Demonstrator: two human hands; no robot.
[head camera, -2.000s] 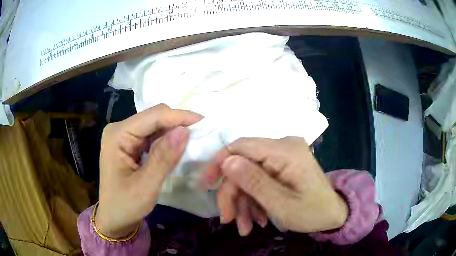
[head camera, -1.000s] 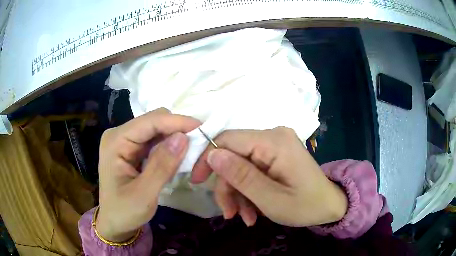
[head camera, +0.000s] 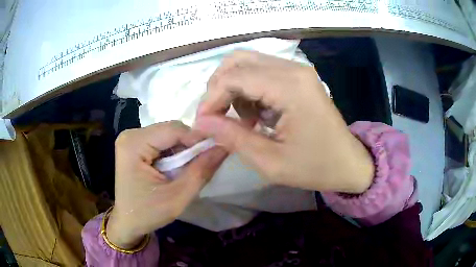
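Observation:
A large white cloth (head camera: 172, 94) lies on my lap below the table edge. My left hand (head camera: 156, 177) pinches a narrow folded white band (head camera: 185, 156) between thumb and fingers; the band shows as a finger-wide strip. My right hand (head camera: 282, 120) is raised over the cloth, slightly blurred. Its thumb and forefinger tips meet the left fingertips at the band's right end. The thin pointed tool is not visible now; I cannot tell whether my right fingers hide it.
The white table (head camera: 120, 31) with printed ruler markings runs across the top. Brown cardboard or wrapping (head camera: 26, 182) is at the left. A black phone (head camera: 410, 104) lies on a pale surface (head camera: 412, 151) at the right, with white cloth (head camera: 454, 208) beyond it.
My right hand has moved up and closer to my left, over its fingertips. The thin dark tool seen one second ago is out of sight. The folded band now shows in my left hand.

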